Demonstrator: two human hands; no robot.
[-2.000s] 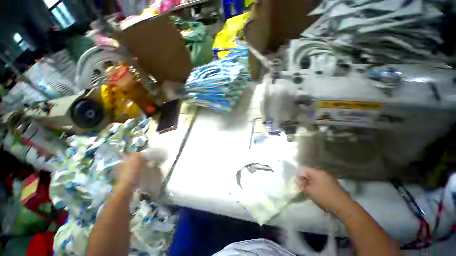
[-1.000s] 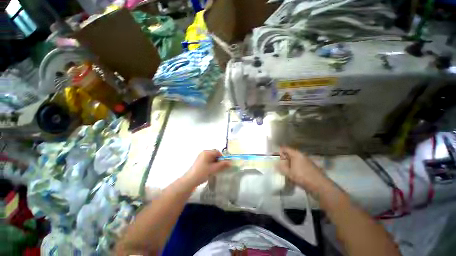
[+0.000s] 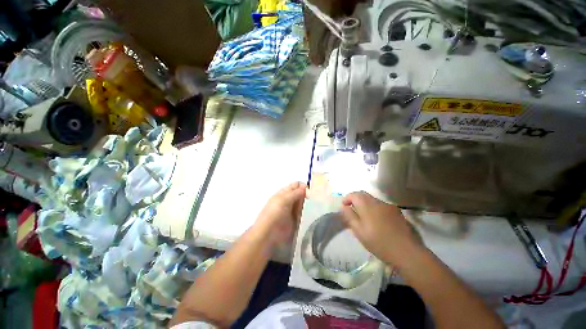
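A white fabric piece with a round opening [image 3: 299, 257] hangs over the table's front edge, with pale checked fabric showing around the opening. My left hand [image 3: 284, 209] holds its upper left corner. My right hand [image 3: 379, 225] has its fingertips on the upper right part of the piece. The top edge of the piece lies just in front of the lit needle area of the white sewing machine [image 3: 369, 96]. The presser foot and needle are too glared to make out.
A blue-and-white checked stack [image 3: 260, 64] lies behind the needle area. A crumpled sewn heap [image 3: 109, 218] fills the left, with a dark phone [image 3: 188, 121] behind it. Metal snips [image 3: 528, 241] and a red cord [image 3: 546, 283] lie right. White pieces [image 3: 514, 19] are heaped on the machine.
The fabric, earlier stretched between both hands above the front edge, now hangs flatter with its round opening showing. My hands are closer together. The view has moved nearer the machine.
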